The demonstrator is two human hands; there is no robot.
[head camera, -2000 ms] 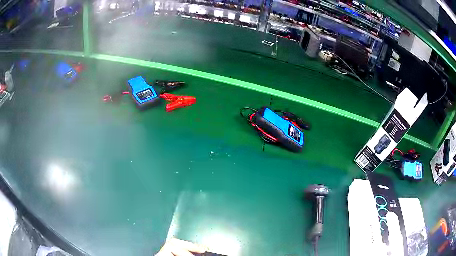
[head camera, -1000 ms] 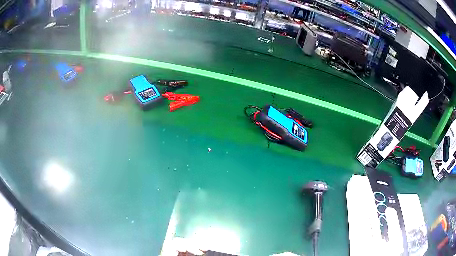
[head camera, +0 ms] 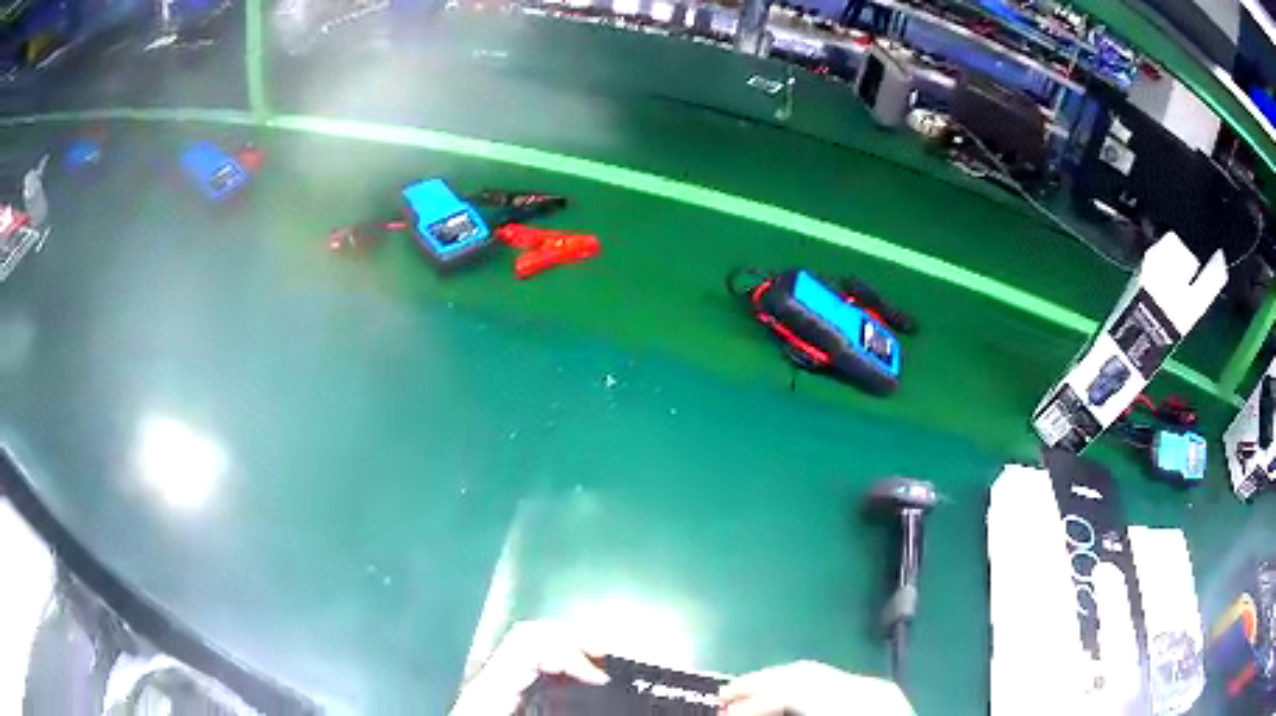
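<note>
A retail carton (head camera: pixel 658 688) with a black printed face and white lettering shows at the bottom edge of the view, mostly cut off. My left hand (head camera: pixel 539 669) grips its left end. My right hand (head camera: pixel 812 691) is on its right end, fingers over the lettered edge. Both hands are cut off by the frame's bottom edge.
A barcode scanner (head camera: pixel 905 560) lies right of the hands, beside a flat carton stack (head camera: pixel 1029 588). Battery testers lie farther off, one at centre right (head camera: pixel 840 333) and one at centre left (head camera: pixel 448 224). An opened carton (head camera: pixel 1131 343) stands at right.
Both hands and the black carton face have come up into view at the bottom edge. The view has shifted slightly, so the bench things sit a little higher and further right.
</note>
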